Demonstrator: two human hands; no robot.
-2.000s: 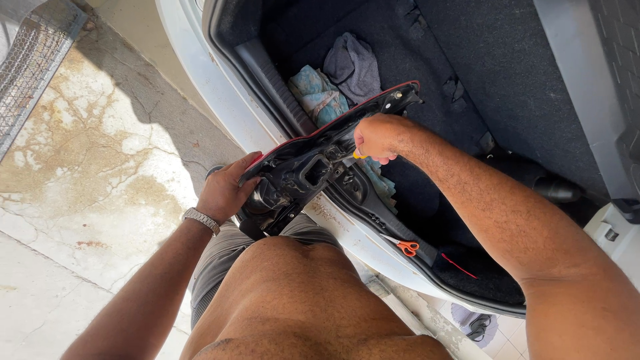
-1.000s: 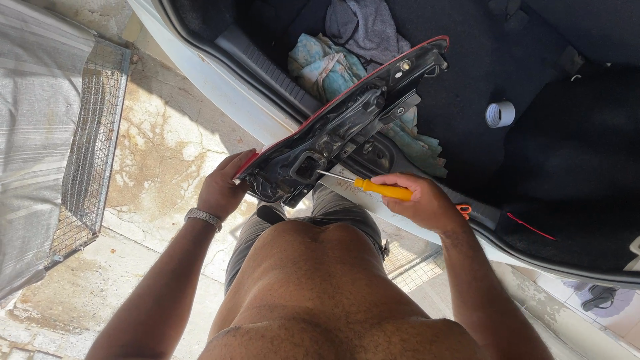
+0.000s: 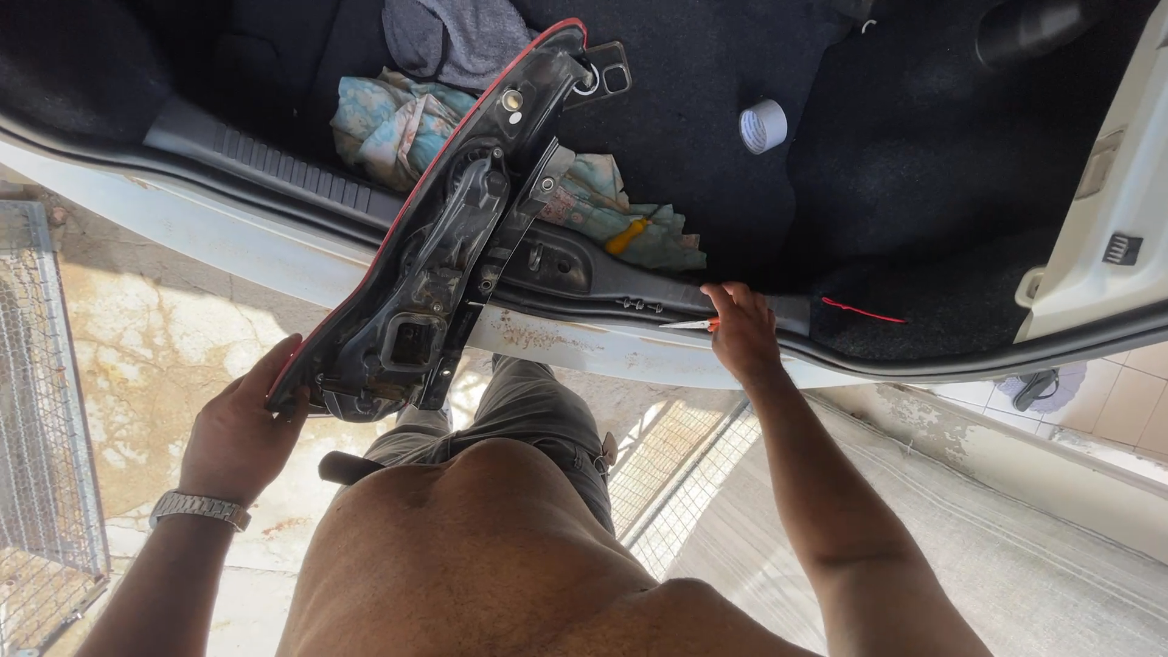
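Note:
My left hand (image 3: 248, 429), with a metal watch on the wrist, grips the lower end of a car's tail light assembly (image 3: 424, 274), its black back facing up and a red rim along its left edge. The assembly slants across the boot sill (image 3: 566, 342). On the sill to its right, my right hand (image 3: 744, 330) is closed around the orange handles of scissors (image 3: 691, 324), whose blades point left. A yellow-handled screwdriver (image 3: 627, 237) lies on a patterned cloth (image 3: 593, 196) inside the boot; its shaft cannot be made out.
A roll of tape (image 3: 763, 126) sits on the dark boot carpet. Behind the assembly are a grey cloth (image 3: 447, 41), a crumpled patterned cloth (image 3: 388, 128) and a phone (image 3: 613, 71). A red cord (image 3: 862, 311) lies at the right, near the boot's edge.
My right hand has let go of the yellow screwdriver, moved right and taken hold of the orange scissors. My left hand still holds the tail light assembly.

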